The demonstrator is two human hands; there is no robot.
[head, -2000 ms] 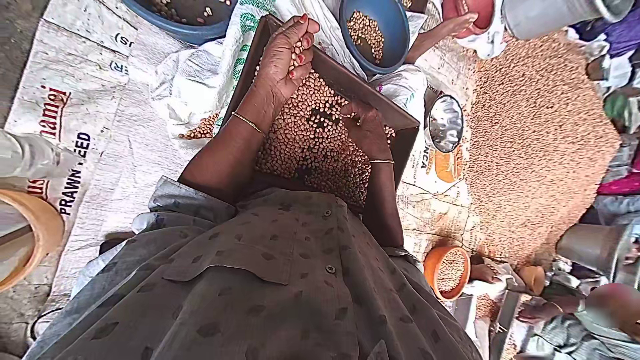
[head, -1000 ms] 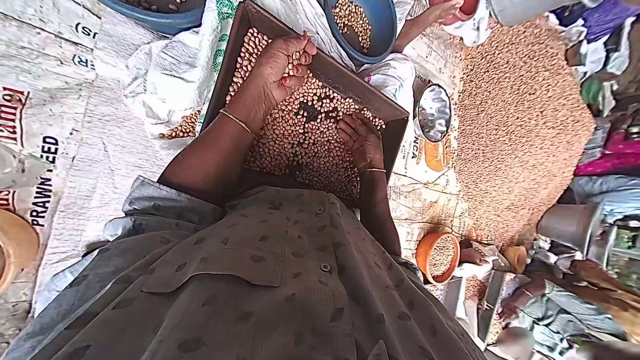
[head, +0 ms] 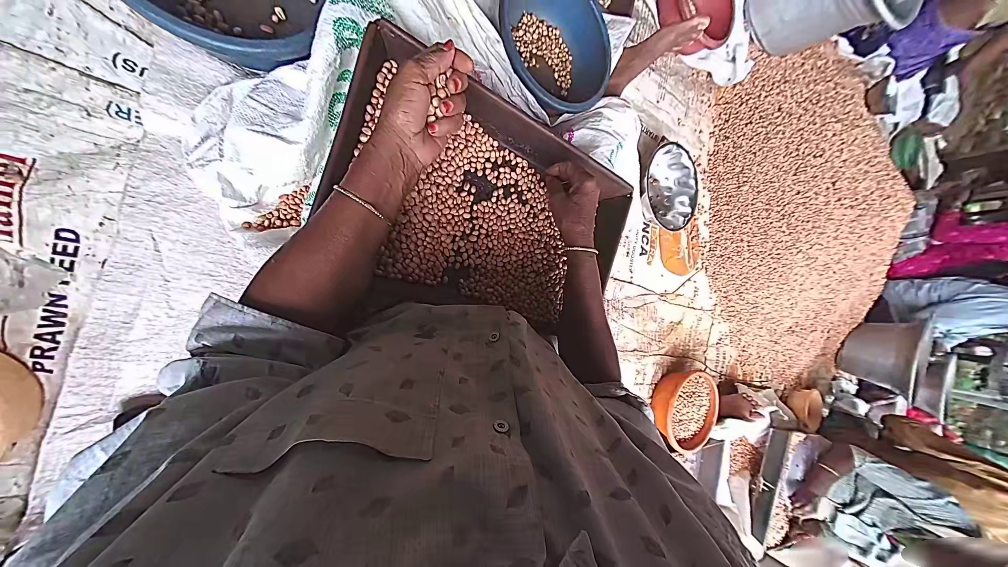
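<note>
A dark rectangular tray (head: pixel 520 130) lies in front of my body, spread with small pale-brown nuts or seeds (head: pixel 472 236); dark patches of its floor show between them. Over the tray's left part, my left hand (head: pixel 421 106) is curled palm up around several of these kernels. My right hand (head: pixel 572 201) is at the tray's right side, over the edge of the kernel layer, its fingers bent inward; whether something is between the fingertips is hidden.
Beyond the tray stand a blue basin (head: pixel 602 55) with kernels and another blue basin (head: pixel 260 53). To the right are a metal bowl (head: pixel 672 185), a large kernel heap (head: pixel 803 213) and an orange bowl (head: pixel 660 409). A co-worker's hand (head: pixel 679 33) touches a red bowl; other people sit at lower right.
My right hand's fingers, spread over the kernels one second ago, are now bent together, and the hand is nearer the tray's right wall. My left hand stays curled around kernels.
</note>
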